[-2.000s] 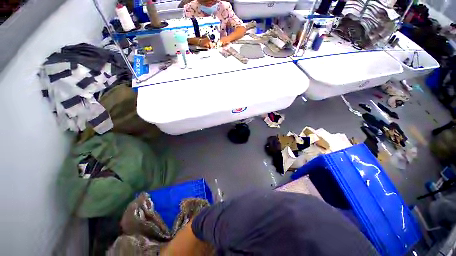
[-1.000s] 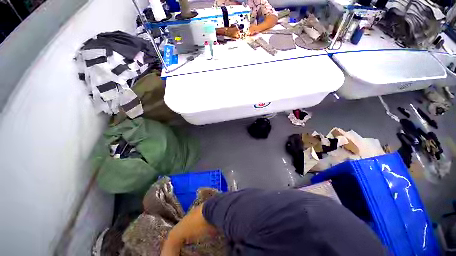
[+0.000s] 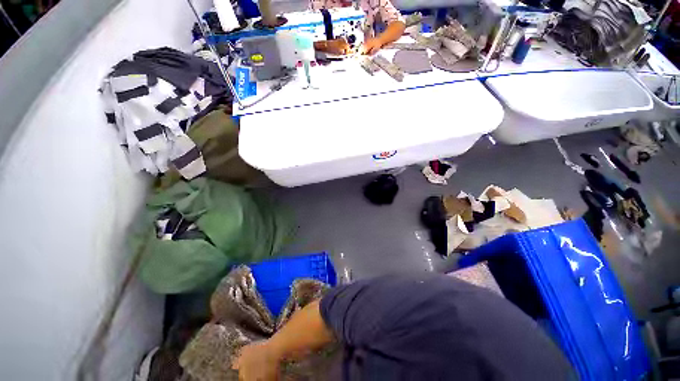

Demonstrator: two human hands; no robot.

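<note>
A thick heap of speckled grey-brown fabric pieces lies at the lower left, partly over a blue plastic crate. Two folded ends of the fabric stand up against the crate, with blue showing between them. My right arm, in a dark sleeve, reaches across from the lower right. My right hand is on the heap near the bottom edge; its fingers are blurred, and whether they grip the fabric cannot be told. My left hand is not in view. The arm and the frame edge hide the heap's lower right part.
A large blue crate stands at right. A green sack is by the wall at left. Fabric scraps lie on the floor. Across the aisle, a person's hands work at a sewing machine behind a white basin-edged table.
The view has turned left and down since the earliest frame. My right hand, hidden then, now shows on the heap. Over the last second the forearm has shifted slightly right against the fabric.
</note>
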